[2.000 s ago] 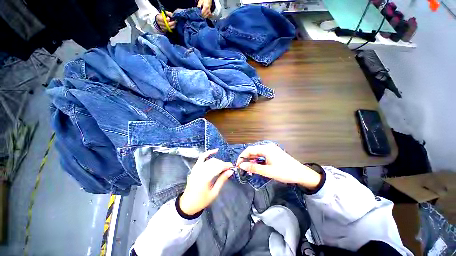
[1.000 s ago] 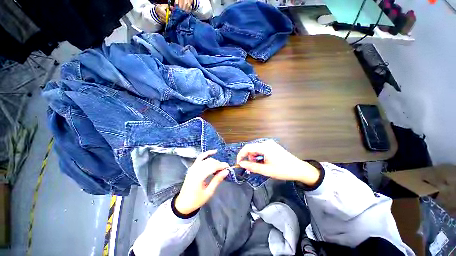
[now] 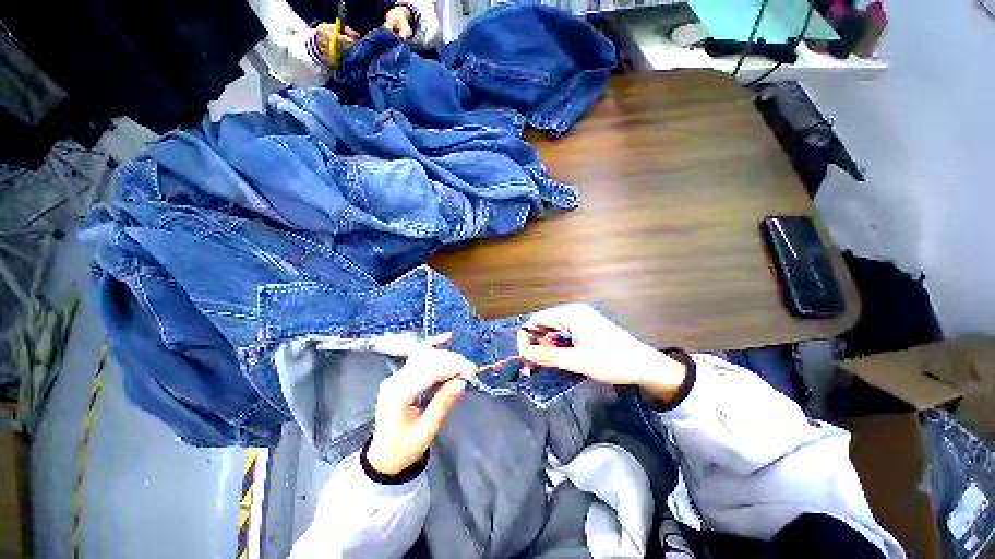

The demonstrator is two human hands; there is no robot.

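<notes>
A blue denim jacket (image 3: pixel 349 311) with pale stitching and a grey-blue inside lies over the table's near edge and my lap. My left hand (image 3: pixel 412 406) pinches its edge between thumb and forefinger. A thin orange-brown thread or strip (image 3: pixel 496 365) runs from my left fingertips to my right fingers. My right hand (image 3: pixel 578 345) is closed around a small dark tool with a reddish part (image 3: pixel 551 336), mostly hidden in the fingers. Denim shows below both hands.
A heap of denim garments (image 3: pixel 295 175) covers the left and far side of the brown table (image 3: pixel 655 207). A black phone (image 3: pixel 802 265) lies at the right. An open cardboard box (image 3: pixel 911 377) stands at lower right. Across the table, a person's hands hold yellow-handled scissors (image 3: pixel 335 42).
My left hand has moved left, away from my right hand, and the orange-brown strand between them shows longer. The whole view has shifted slightly.
</notes>
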